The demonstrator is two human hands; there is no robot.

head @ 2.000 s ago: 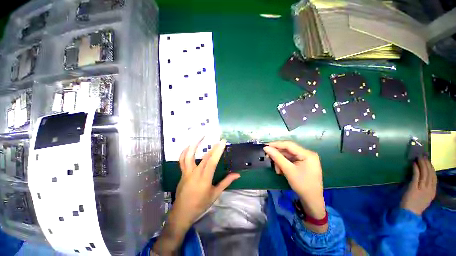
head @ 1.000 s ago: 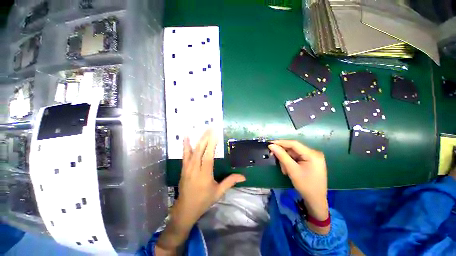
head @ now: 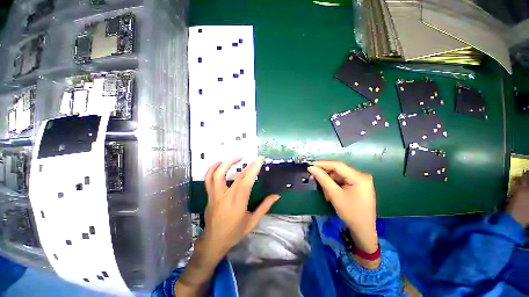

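A black-covered circuit board (head: pixel 285 177) lies at the bench's front edge between my hands, with gold spots along its top edge. My right hand (head: pixel 347 194) pinches its upper right corner between thumb and fingers. My left hand (head: pixel 232 203) is spread, its index fingertip at the board's upper left corner, its other fingers over the lower end of a flat white liner sheet (head: pixel 209 136) with small black squares. A curved sticker sheet (head: pixel 61 191) with one large black piece lies on the clear blister tray (head: pixel 162 145), whose pockets hold boards.
Several covered boards (head: pixel 422 129) lie to the right on the green bench (head: pixel 301 75). A tan and yellow-edged stack of sheets (head: pixel 429 35) in a clear bag is at the back right. At the right edge are a yellow sheet (head: pixel 518 172) and another person's hand and blue sleeve (head: pixel 481 238).
My left index finger has moved from the liner to the board's left corner. My right hand stays at the right corner. The neighbour's hand has left the small board it touched at the right.
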